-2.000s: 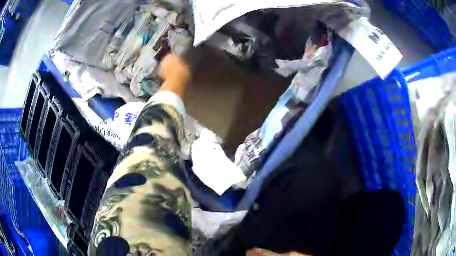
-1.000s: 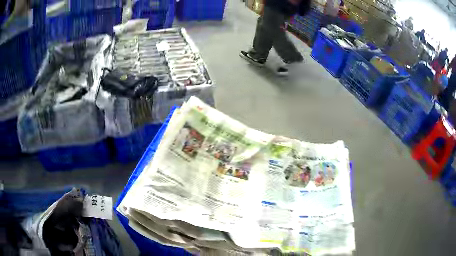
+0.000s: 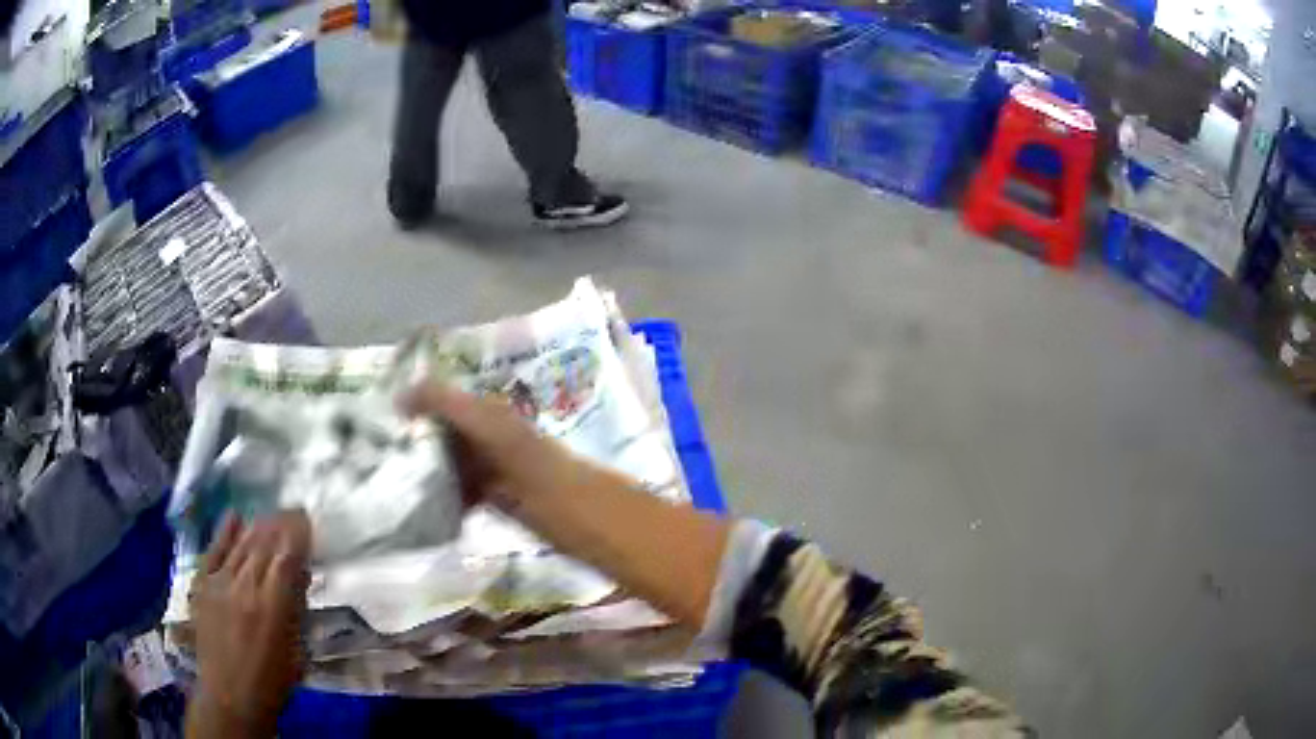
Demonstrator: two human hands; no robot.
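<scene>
A pile of newspaper sheets (image 3: 577, 578) lies on a blue crate (image 3: 678, 412) in front of me. A crumpled, blurred whitish newspaper piece (image 3: 368, 491) is on top of the pile. My right hand (image 3: 476, 440) grips its upper right edge. My left hand (image 3: 253, 614) is at its lower left, fingertips against the paper; whether they hold it cannot be told. No black part shows in the paper.
At the left stand a crate of packed newspaper packets (image 3: 181, 274) and a black item (image 3: 123, 378). A person (image 3: 484, 108) stands or walks ahead. Blue crates (image 3: 902, 116) and a red stool (image 3: 1036, 173) are beyond.
The view has swung from the paper-lined crate to the newspaper pile. Both hands are now over it, the right gripping crumpled paper. The person appears further left.
</scene>
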